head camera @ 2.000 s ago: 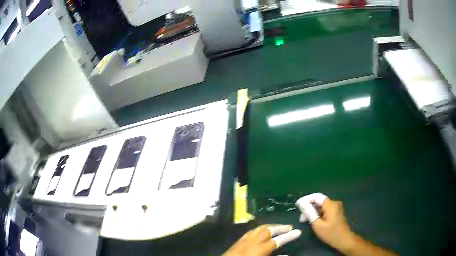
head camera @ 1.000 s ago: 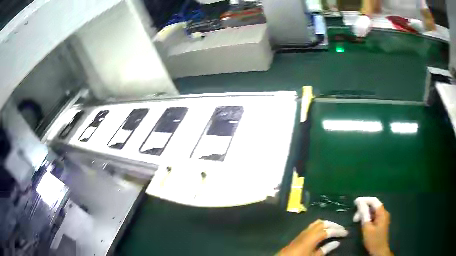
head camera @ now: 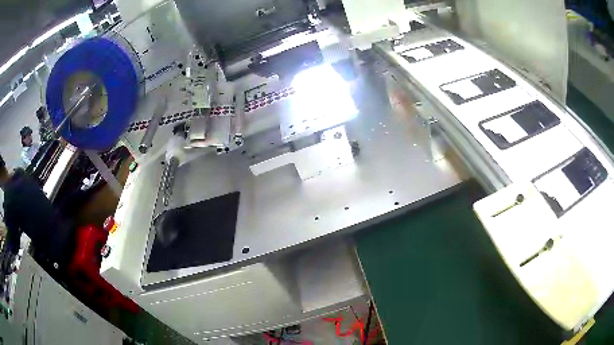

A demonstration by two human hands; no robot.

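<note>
Neither of my hands is in the picture. Several phone middle frames lie in a row on the white conveyor belt (head camera: 482, 118) at the right. The nearest frame (head camera: 584, 176) is dark at one end, with the white belt showing through its open part. Another frame (head camera: 532, 122) lies behind it. The rounded near end (head camera: 532, 236) of the conveyor has two slots with small dark posts. A small piece of yellow tape (head camera: 579, 333) shows at the bottom right edge.
Left of the conveyor stands a machine with a metal deck (head camera: 289, 222), a blue reel (head camera: 94, 91), a black pad with a mouse (head camera: 195, 232) and a bright light. Green surface (head camera: 431, 276) lies between machine and belt end. People (head camera: 30, 202) are at the far left.
The view has swung far to the left. The conveyor now lies at the right, the machine and reel have come into view, and both hands and the green mat's clear scraps have left the picture.
</note>
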